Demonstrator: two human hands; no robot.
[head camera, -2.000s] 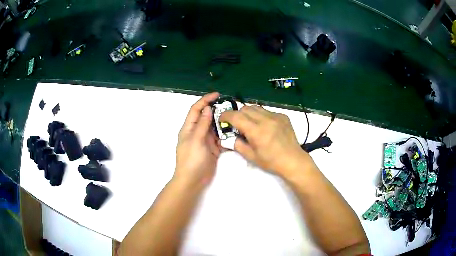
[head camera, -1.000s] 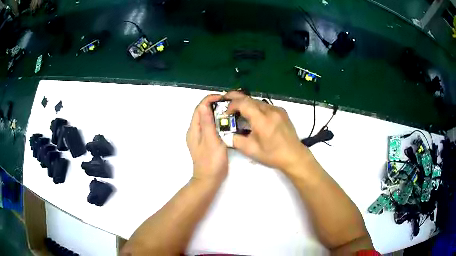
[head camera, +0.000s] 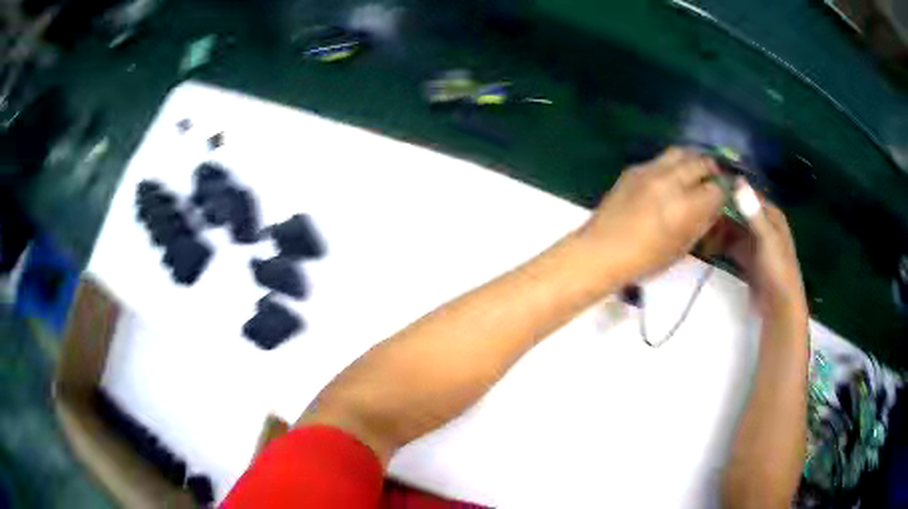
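The view is blurred. My left hand (head camera: 662, 204) reaches across to the right, over the white table's back edge. My right hand (head camera: 767, 234) is close against it, with a white covering on one finger. A small greenish piece, seemingly a circuit board (head camera: 732, 197), is between the fingertips of both hands and mostly hidden. A thin dark cord (head camera: 665, 341) curves over the white surface below the hands. A small dark end (head camera: 632, 294) lies below my left wrist, beside a pale patch (head camera: 612, 315).
Black housings (head camera: 274, 323) lie on the left of the white table (head camera: 418, 179). Two small black pieces are behind them. A cardboard box (head camera: 85, 343) is at lower left. Wired boards (head camera: 846, 418) heap at right. Boards (head camera: 466, 91) lie on the green belt.
The view has swung right. Both hands have moved right and away to the belt edge. The yellow-marked board and housing held earlier no longer show in them.
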